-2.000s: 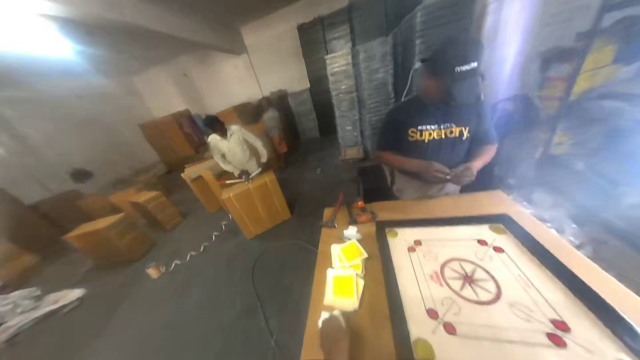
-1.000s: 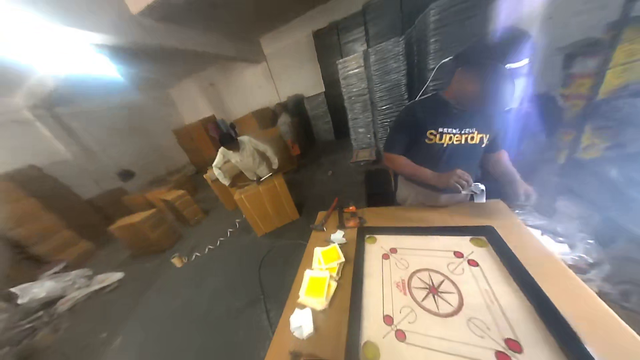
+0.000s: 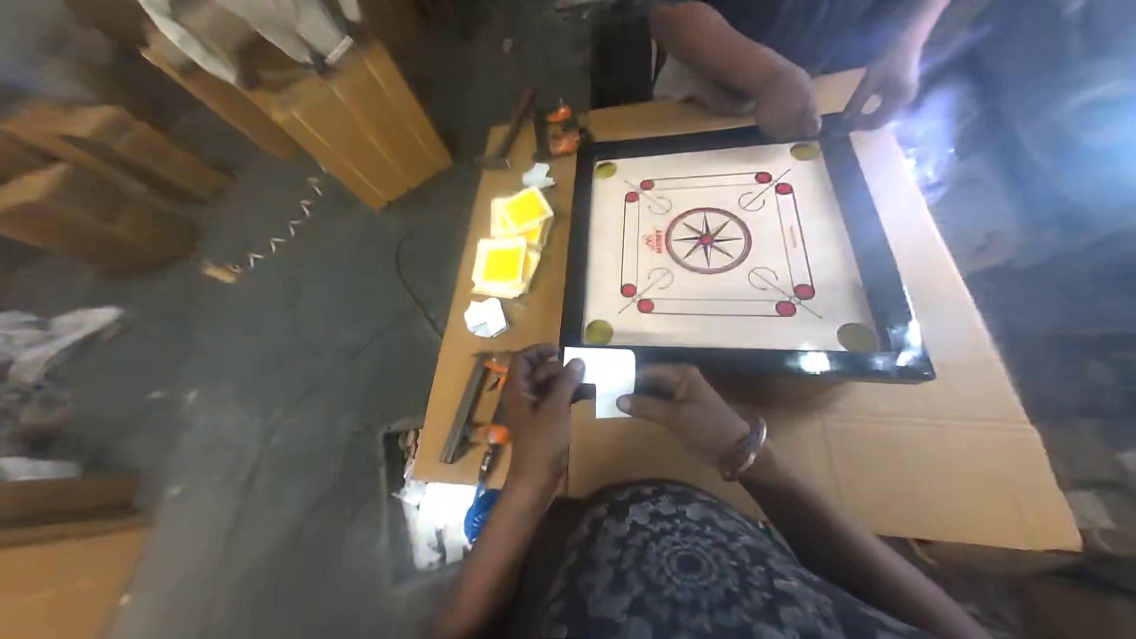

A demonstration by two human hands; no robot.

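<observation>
A white notched card [image 3: 612,377] is held between my left hand [image 3: 546,395] and my right hand [image 3: 688,408], at the near left corner of a carrom board [image 3: 737,328]. My left thumb presses on the card's left part, and my right thumb and fingers pinch its lower right part. The board has a black frame and lies on a brown cardboard sheet [image 3: 941,444]. Across the table, a co-worker's hands touch the board's far right corner. Yellow-and-white cards [image 3: 504,264] lie in piles left of the board, with folded white pieces [image 3: 485,317] beside them.
A hammer [image 3: 513,129] and an orange-and-black tool [image 3: 562,133] lie at the table's far left. A metal bar [image 3: 464,413] and an orange-handled tool [image 3: 497,435] are beside my left forearm. Cardboard boxes [image 3: 355,115] and a coiled cord [image 3: 284,235] are on the floor side.
The view has swung down toward the board. Both my hands now show with a white card between them. The co-worker's hands have come down onto the board's far right corner.
</observation>
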